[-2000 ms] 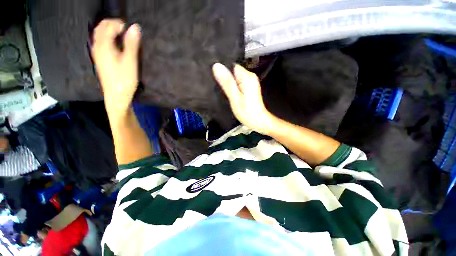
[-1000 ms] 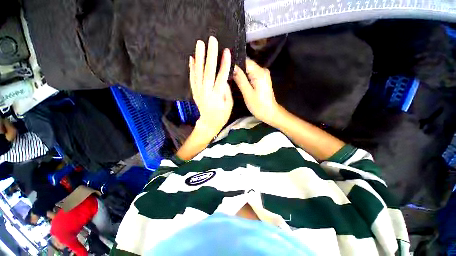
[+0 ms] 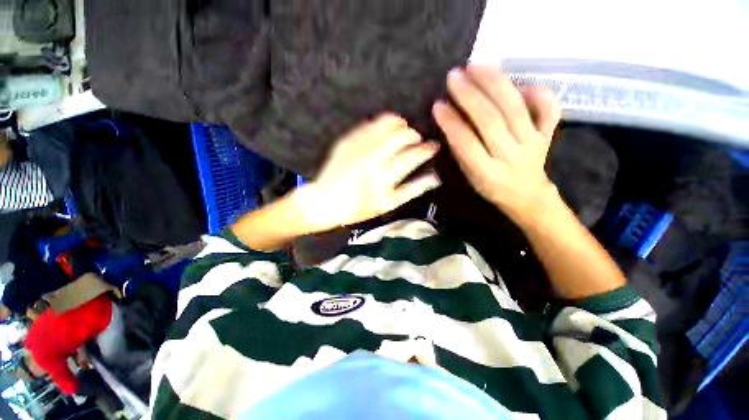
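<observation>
A large dark grey-brown fabric panel (image 3: 328,74) lies over the left and middle of the white table and hangs over its front edge. My left hand (image 3: 374,168) is on the panel's front part, blurred, fingers pointing right; whether it pinches the cloth cannot be told. My right hand (image 3: 501,135) lies at the panel's right edge, palm down, with its fingers over the cloth edge and the table scale. The fingertips of the two hands are close together.
The white table (image 3: 608,37) has a measuring scale along its front edge. Blue baskets (image 3: 220,176) stand below it, with dark cloth around them. Pale machine parts (image 3: 41,90) are at the far left. A person in red (image 3: 70,336) is at the lower left.
My right hand has moved up and right onto the panel's edge and the table rim. My left hand has turned from pointing up to pointing right. The view has shifted.
</observation>
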